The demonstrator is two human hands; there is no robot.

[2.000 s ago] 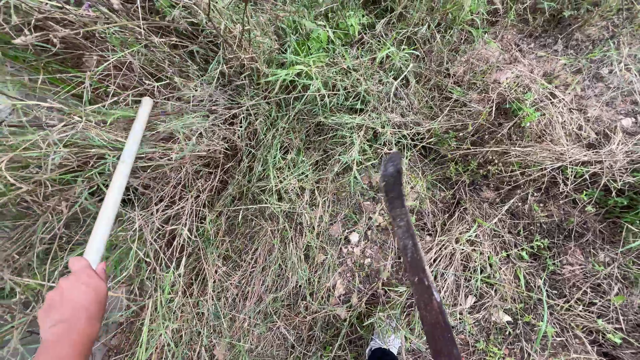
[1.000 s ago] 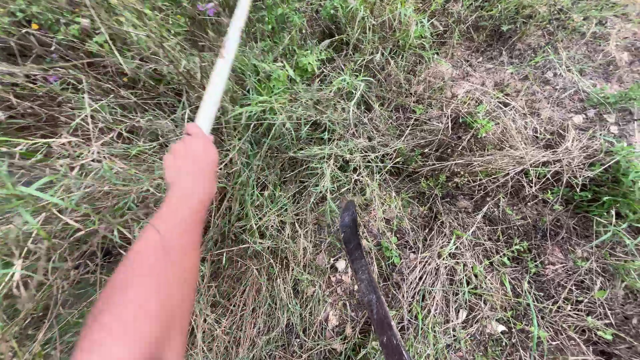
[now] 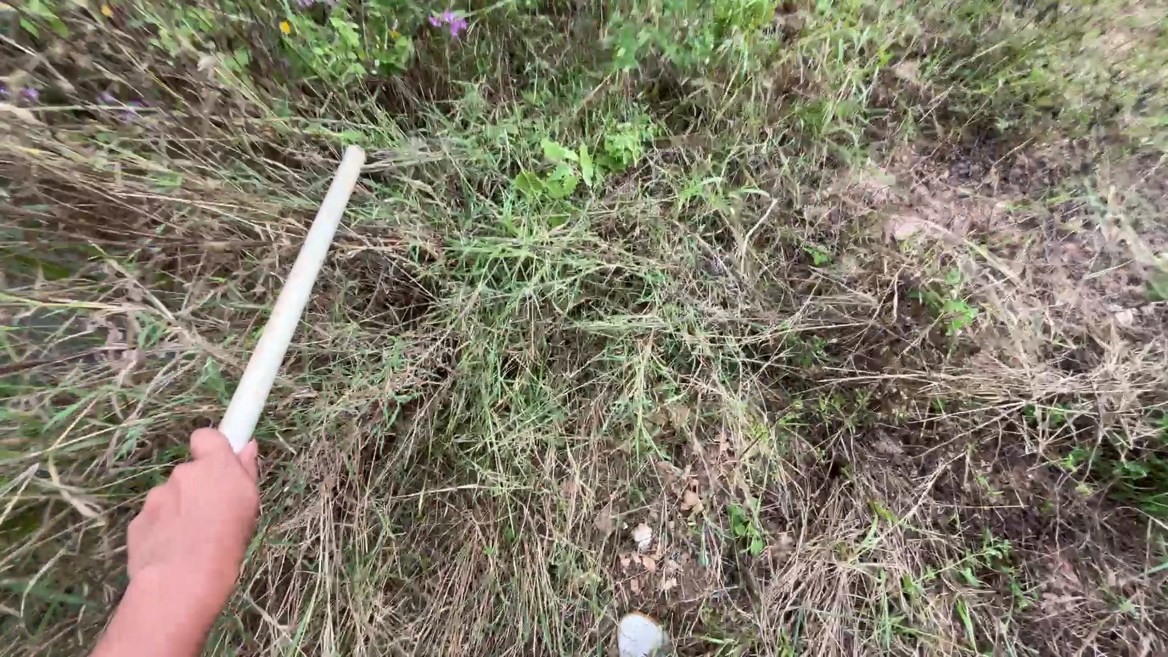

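At the lower left, my left hand (image 3: 193, 511) is closed around the near end of a pale, smooth stick (image 3: 292, 297). The stick slants up and to the right, and its blunt far end lies over the dry and green grass (image 3: 538, 365). My right hand is out of the frame, and so is the dark blade seen in the earlier frames.
The pale tip of a shoe (image 3: 641, 635) shows at the bottom edge. A small light stone (image 3: 642, 536) lies just beyond it. Purple flowers (image 3: 449, 22) and leafy weeds stand at the top left. Dry grass and bare soil cover the right side.
My left hand has swung from nearer the middle back to the lower left with the stick. The dark blade, at the lower middle a second ago, has gone out of view.
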